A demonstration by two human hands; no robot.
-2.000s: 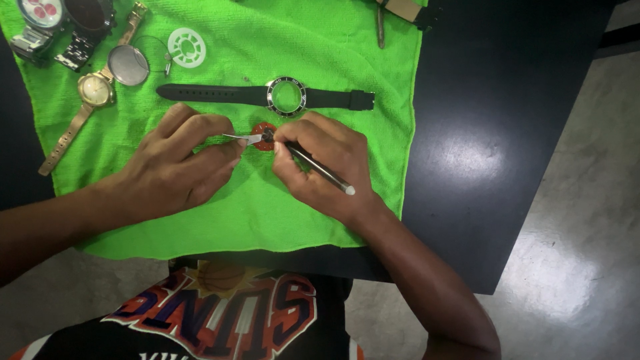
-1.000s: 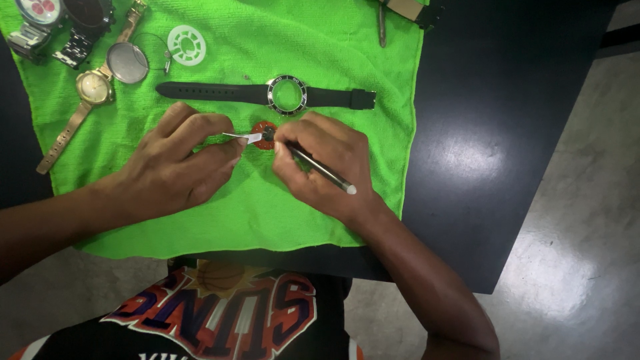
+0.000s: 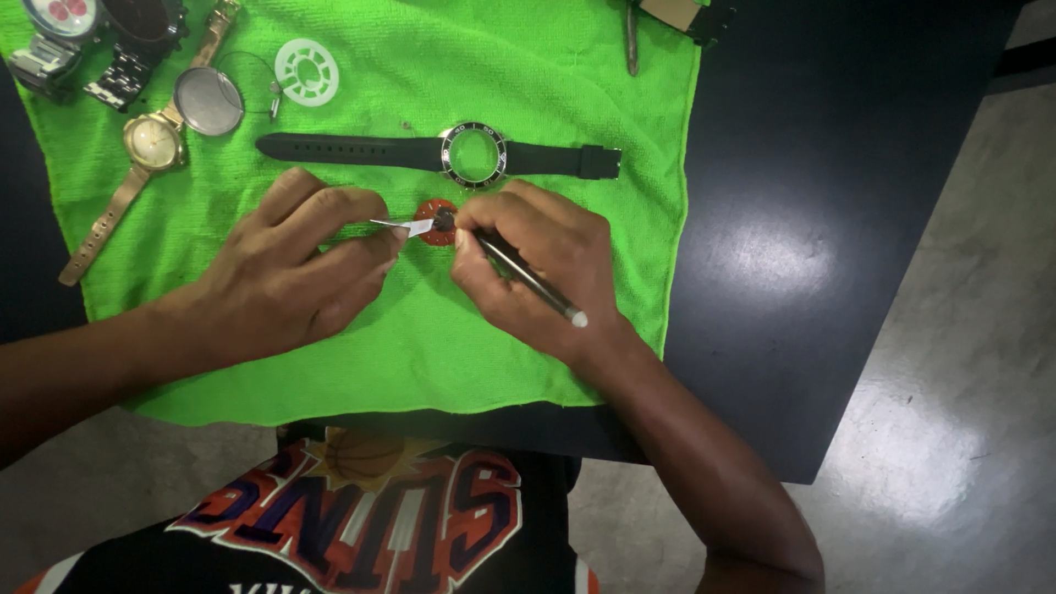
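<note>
My left hand (image 3: 309,256) pinches a small flat metal blade or tweezers (image 3: 412,226), whose wide end lies over a red watch dial (image 3: 429,236). My right hand (image 3: 536,264) grips a dark pen-like tool (image 3: 528,276) with a pale rear end; its tip is hidden behind the fingers at the dial. A small dark part (image 3: 445,219) sits on the dial between the fingertips of both hands. Just above lies a watch case with a black bezel (image 3: 444,157), see-through in the middle, on a black strap (image 3: 355,147).
On the green cloth (image 3: 495,355), a gold watch (image 3: 152,142), a round metal disc (image 3: 208,101) and a white plastic ring (image 3: 307,73) lie at upper left, beside two metal-band watches (image 3: 49,62). A thin metal tool (image 3: 632,41) is at upper right. The dark table (image 3: 767,247) extends right.
</note>
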